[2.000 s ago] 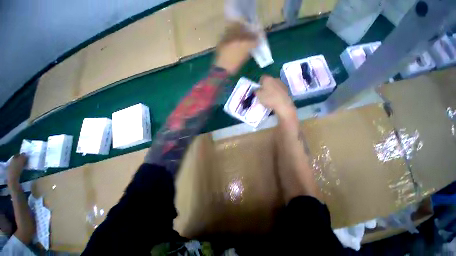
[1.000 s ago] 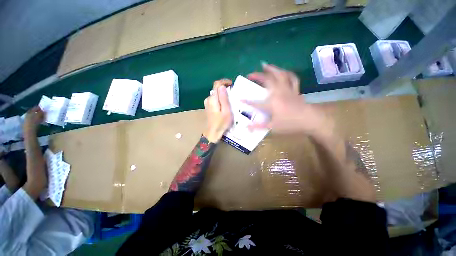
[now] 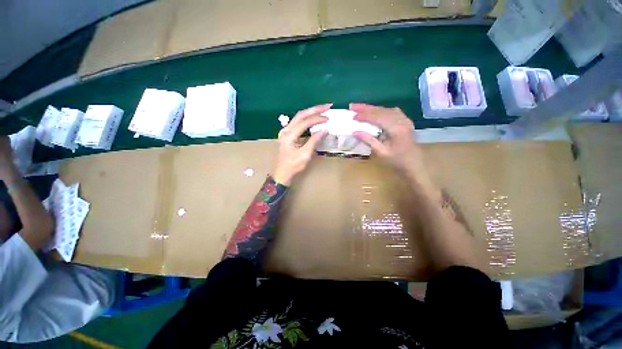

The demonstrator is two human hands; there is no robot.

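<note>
A white retail box (image 3: 346, 141) is held between my two hands at the near edge of the green belt. It is seen nearly edge-on, with a dark strip along its lower edge. My left hand (image 3: 300, 140) grips its left side, with fingertips on the top. My right hand (image 3: 389, 133) grips its right side, with fingers and thumb on the top and front. Whether the box is fully closed cannot be told. Its sides are partly hidden by my fingers.
Closed white boxes (image 3: 209, 110) stand on the belt (image 3: 286, 75) at left. Open boxes with pink and dark parts (image 3: 452, 92) stand at right. Small white scraps (image 3: 249, 172) lie on the cardboard (image 3: 204, 218). A person's arm (image 3: 27, 204) is at far left. A slanted post crosses upper right.
My right hand has come down onto the box's right side. The box has turned from showing its printed front to nearly edge-on. The left person's hand has moved left out of view.
</note>
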